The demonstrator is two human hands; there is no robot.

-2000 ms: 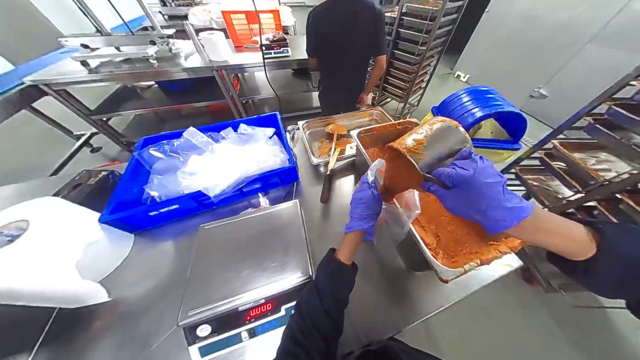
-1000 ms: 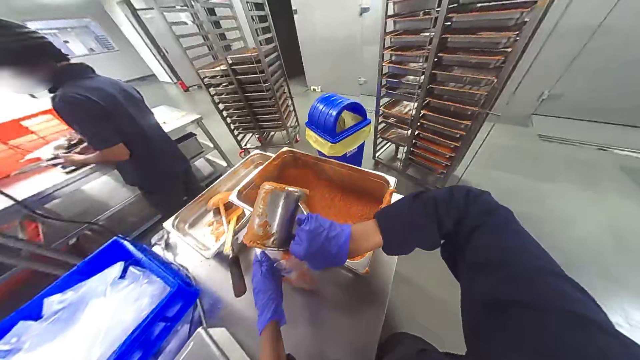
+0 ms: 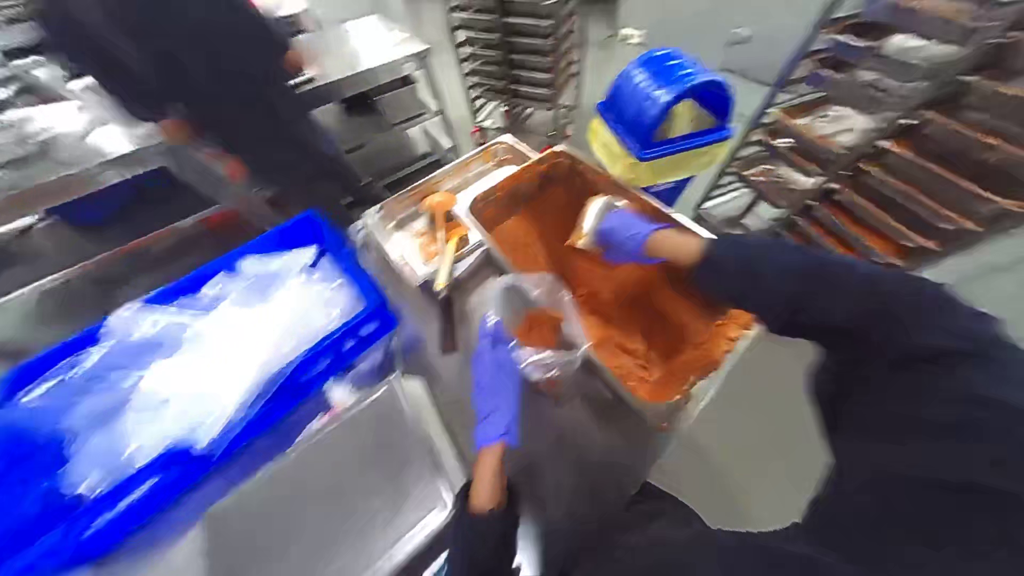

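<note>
My left hand [image 3: 496, 384], in a purple glove, holds a clear plastic bag [image 3: 556, 356] with orange-brown food in its bottom, beside a deep metal pan [image 3: 472, 210]. That pan holds a mass of orange-brown paste [image 3: 616, 296]. Over the paste, my right hand [image 3: 628, 234], also purple-gloved, grips a metal scoop [image 3: 592, 218], blurred and smeared with paste. Left of the pan stands a shallower metal tray [image 3: 384, 232] with a food-coated ladle [image 3: 440, 210] and a utensil with a dark handle [image 3: 448, 320]. The steel scale platform [image 3: 336, 480] is at the lower left.
A blue crate [image 3: 376, 308] of clear plastic bags stands at the left. Behind the pan is a blue-lidded bin [image 3: 668, 96]. Tray racks [image 3: 904, 184] rise at the right and far back. A person in dark clothes [image 3: 216, 88] stands at the upper left by another bench.
The scoop has moved from above the bag to over the paste in the deep pan. The bag in my left hand now shows food inside. The view has swung back toward the blue crate.
</note>
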